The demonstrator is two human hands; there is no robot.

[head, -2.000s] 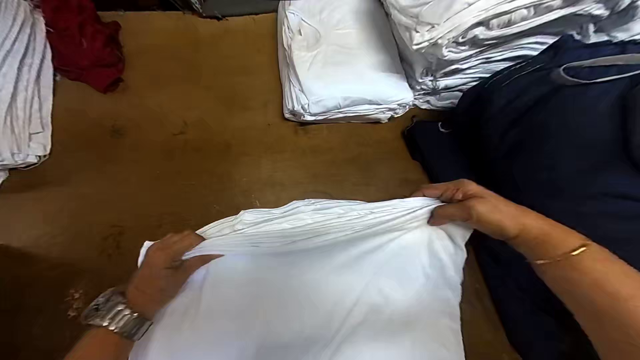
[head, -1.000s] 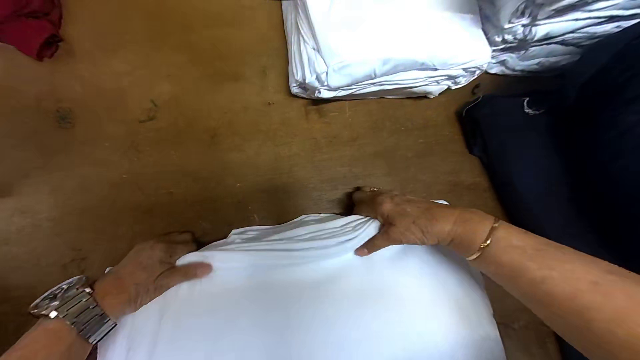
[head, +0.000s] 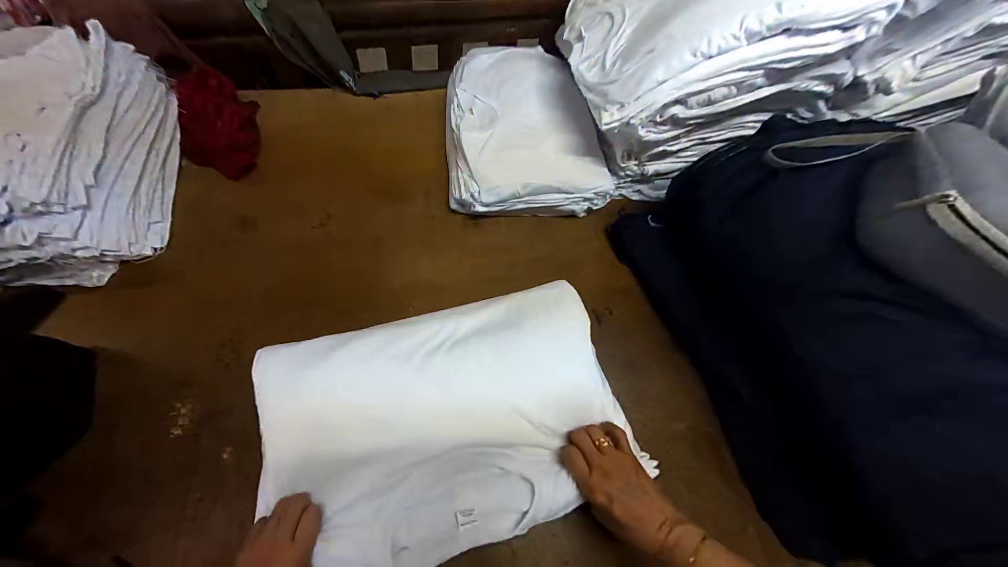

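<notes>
A white knit shirt [head: 425, 378] lies folded on the brown wooden table, its round neckline and a small label with writing toward me. At its lower left edge my left hand [head: 283, 531] grips the cloth, partly cut off by the bottom of the view. My right hand [head: 610, 476], with a ring and a thin bracelet, pinches the shirt beside the neckline at the right. The fingertips of both hands are partly hidden in the fabric.
A neat stack of folded white shirts [head: 531, 142] sits at the back, beside a taller white pile [head: 732, 71]. Navy garments [head: 795, 339] and a grey zippered piece [head: 945, 189] cover the right side. White cloths [head: 87, 157] and a red cloth [head: 216, 118] lie at the left.
Both hands have moved from the shirt's far edge to its near part. The far edge, bunched before, is now a smooth fold, and the neckline shows. The view has shifted.
</notes>
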